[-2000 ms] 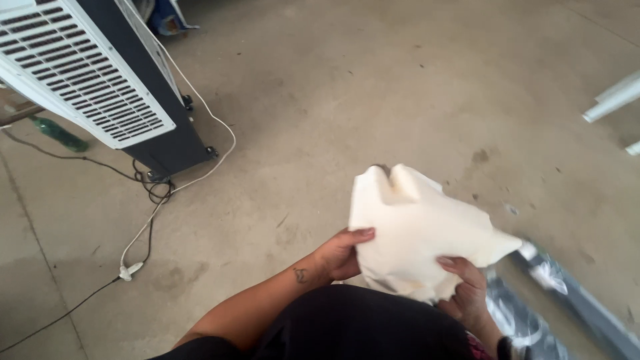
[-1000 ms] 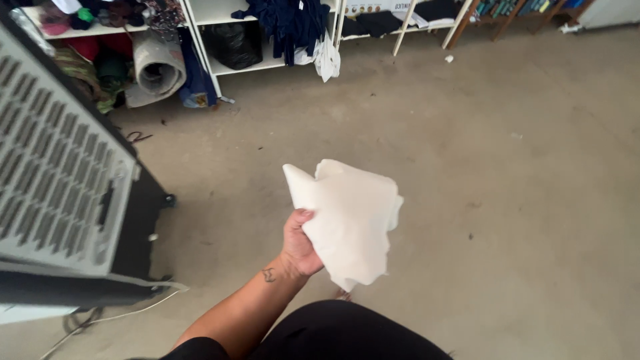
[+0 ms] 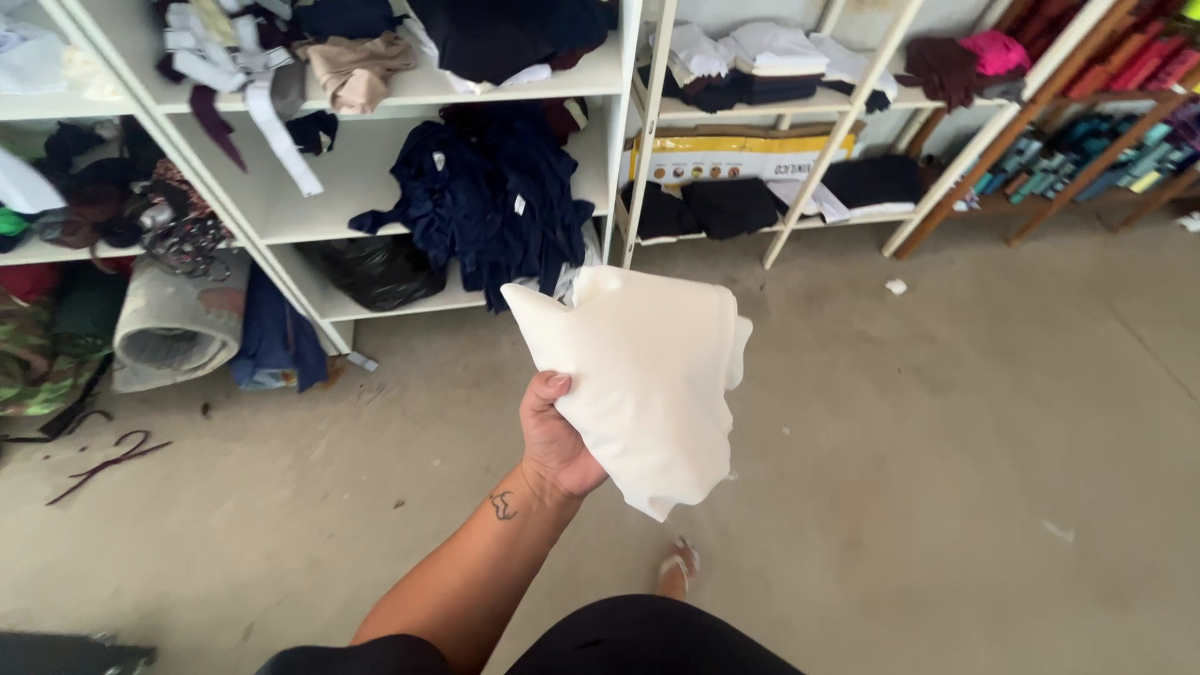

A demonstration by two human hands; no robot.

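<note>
My left hand grips a folded piece of white fabric by its left edge, thumb on top and the fingers hidden beneath. The fabric is held out over the concrete floor, its pointed corner at the upper left and its lower edge hanging loose. Beyond it, dark blue garments spill from a white shelf. My right hand is out of view.
White shelves with clothes, a black plastic bag and a rolled mat stand ahead. To the right, a rack holds folded garments; a wooden rack holds colourful rolls. A dark cord lies on the floor.
Two seconds ago both hands held the white fabric; now only my left hand does, and my right hand has left the view. The view has swung towards the shelves, and the air cooler has slid out of frame.
</note>
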